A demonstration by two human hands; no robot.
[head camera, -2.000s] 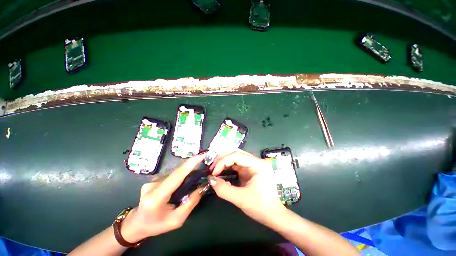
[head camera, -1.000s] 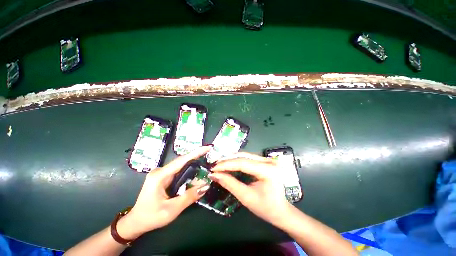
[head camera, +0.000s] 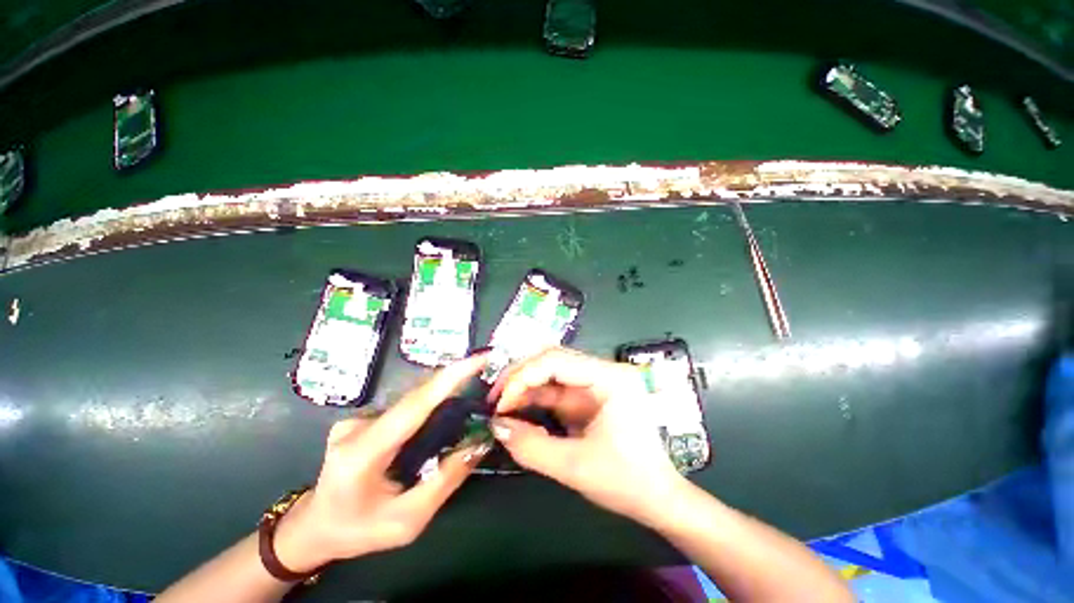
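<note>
My left hand (head camera: 395, 477) holds a black-framed phone unit (head camera: 443, 433) with a little green board showing between the fingers. My right hand (head camera: 589, 430) has its thumb and fingertips pinched together at the unit's upper edge. Whether they hold a small part is hidden. Three waiting units, at the left (head camera: 343, 337), in the middle (head camera: 442, 302) and just beyond my fingers (head camera: 537, 316), lie face up on the bench. Another unit (head camera: 674, 404) lies partly behind my right hand.
Thin silver tweezers (head camera: 763, 273) lie on the bench (head camera: 895, 412) at the right. A worn belt edge strip (head camera: 495, 189) runs across beyond. Several handsets lie on the green conveyor belt (head camera: 695, 112). Blue cloth (head camera: 1013, 530) shows at the lower right.
The unit in my left hand tilted open to view a second ago and is now mostly hidden again. The belt handsets have shifted left, and another shows at the far right.
</note>
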